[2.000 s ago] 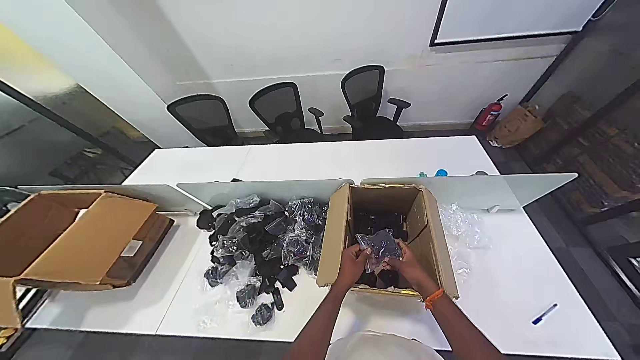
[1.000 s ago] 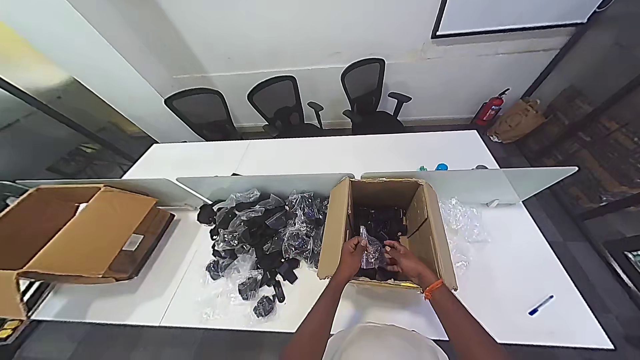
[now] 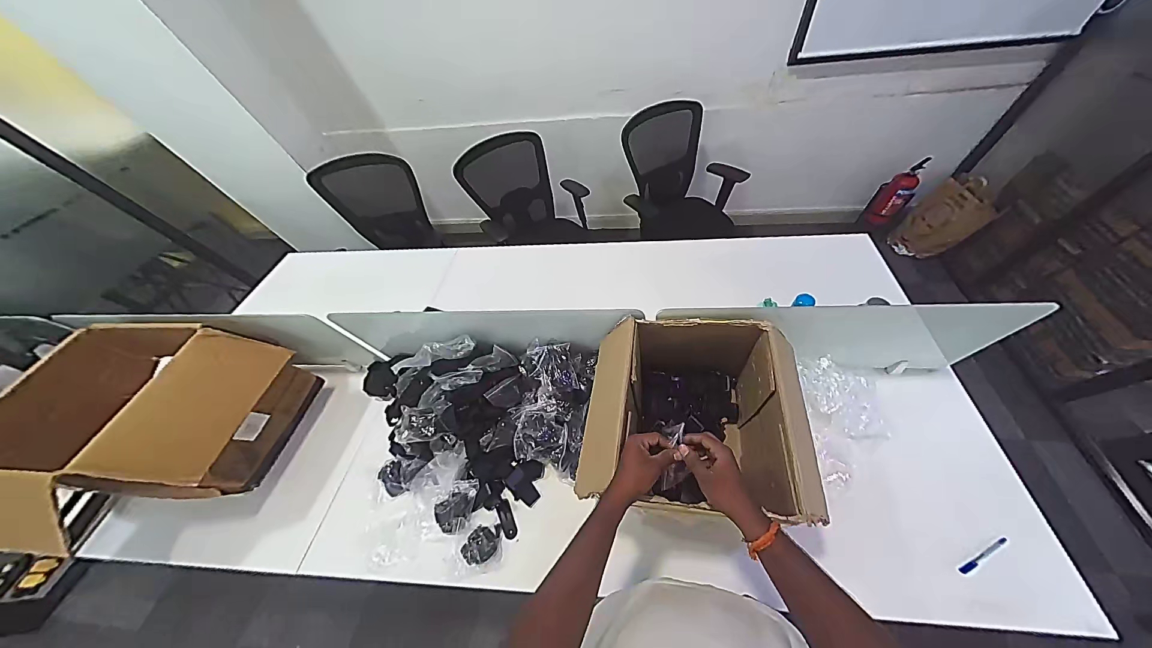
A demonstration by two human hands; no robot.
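Observation:
An open cardboard box (image 3: 783, 423) stands on the white table, with dark items in clear plastic (image 3: 688, 396) inside. Over its near part, my left hand (image 3: 643, 463) and my right hand (image 3: 714, 463) pinch the top of a clear plastic bag (image 3: 670, 470) between their fingertips. The bag's lower part looks dark, and its contents cannot be made out. Left of the box lies a heap of black items (image 3: 486, 414), many wrapped in clear plastic.
A second open cardboard box (image 3: 153, 414) rests at the table's left. Crumpled clear plastic bags (image 3: 841, 400) and a blue pen (image 3: 982, 555) lie on the right. A low glass divider (image 3: 900, 337) runs behind the box; mesh chairs (image 3: 666, 162) stand beyond.
Two seconds ago my hands held the bag spread wide over the box. Now they are closer together at its top edge, and the bag hangs below the fingers.

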